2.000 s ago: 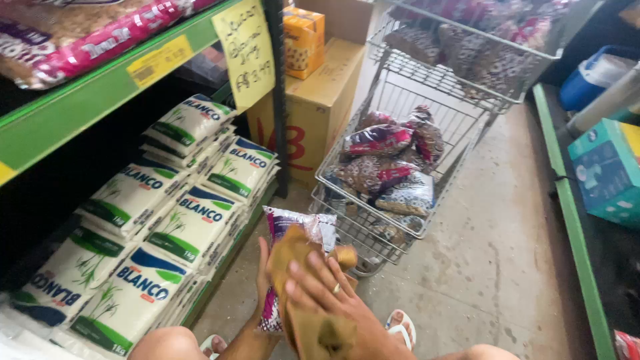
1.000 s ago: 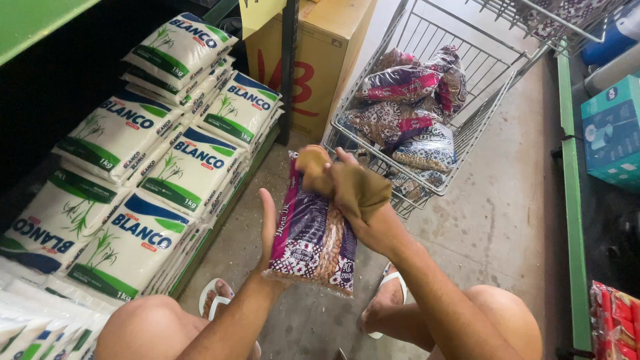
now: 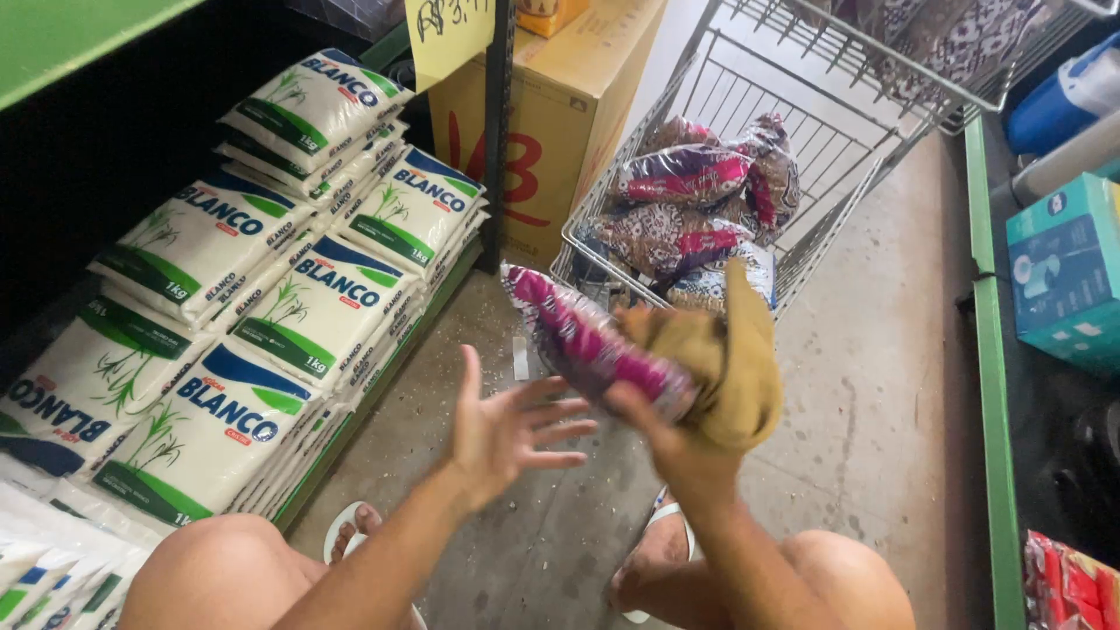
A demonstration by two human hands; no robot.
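My right hand (image 3: 687, 455) grips a purple-and-clear plastic bag of dry food (image 3: 595, 346) together with a mustard-brown cloth (image 3: 744, 367). The bag is tilted, its upper end pointing up and left; its exact contents are blurred. Just left of the bag's lower end, my left hand (image 3: 516, 429) is spread with nothing in it. Beyond both hands, similar filled bags (image 3: 687, 175) lie piled in the lower basket of a wire shopping cart (image 3: 822, 232).
Stacked sugar bags (image 3: 297, 306) fill the low green-edged shelf at left. A cardboard box (image 3: 560, 114) stands behind a dark shelf post (image 3: 497, 131). At right, another shelf (image 3: 997, 437) holds a teal box (image 3: 1063, 271) and red packages (image 3: 1063, 582). My sandalled feet are below.
The bag, upright between both hands one second ago, is now tilted in my right hand with the cloth. My left hand has come away from it.
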